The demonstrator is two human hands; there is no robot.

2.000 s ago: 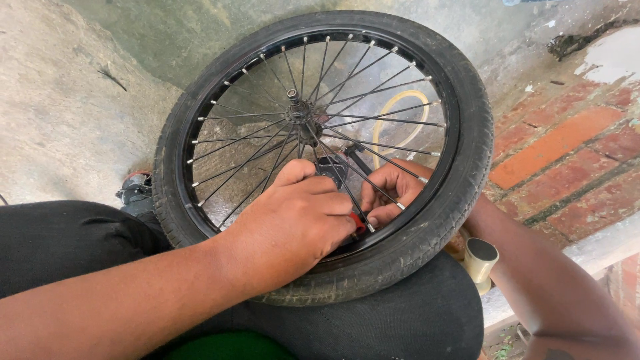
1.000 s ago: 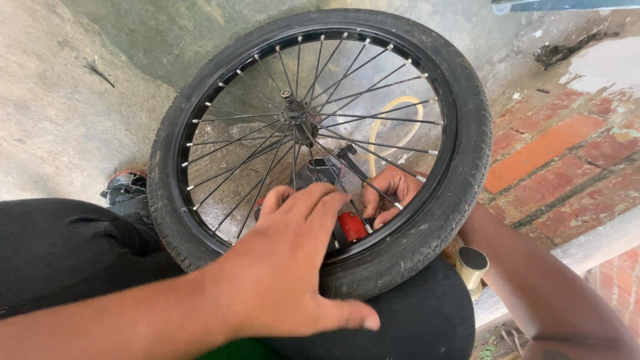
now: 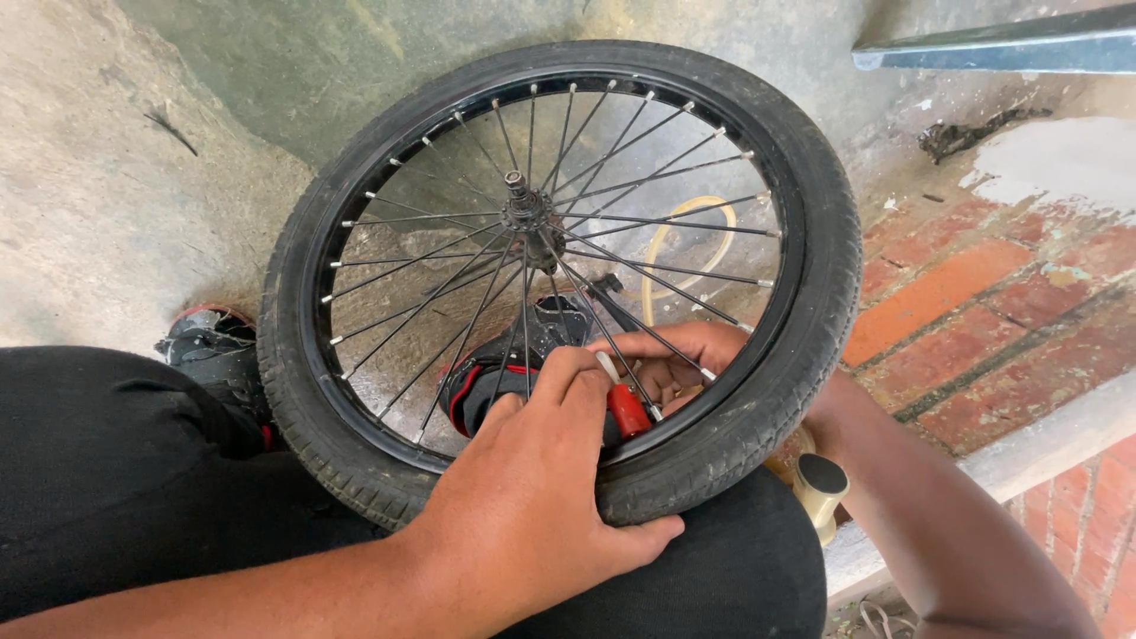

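A spoked bicycle wheel with a black tire (image 3: 825,222) lies tilted across my lap, its hub (image 3: 528,213) towards the far side. My left hand (image 3: 541,470) lies over the near rim, fingers reaching in among the spokes and thumb on the tire. Beneath the spokes, inside the right part of the rim, my right hand (image 3: 674,355) has curled fingers beside a red cylindrical piece (image 3: 629,411) with a whitish tip; whether it holds this piece cannot be told. A black lever-like part (image 3: 612,302) shows beyond the fingers, partly behind spokes.
A pale yellow hose (image 3: 652,257) loops on the concrete floor, seen through the wheel. Shoes (image 3: 213,346) are below my knees. A cream fitting with a black end (image 3: 820,488) stands beside my right forearm. At the right are brick paving (image 3: 958,346) and a bluish metal bar (image 3: 1003,49).
My left hand was closed near the spokes beside my right hand; it has moved back onto the near rim and tire. The red piece shows more fully now. My right hand stays beneath the spokes.
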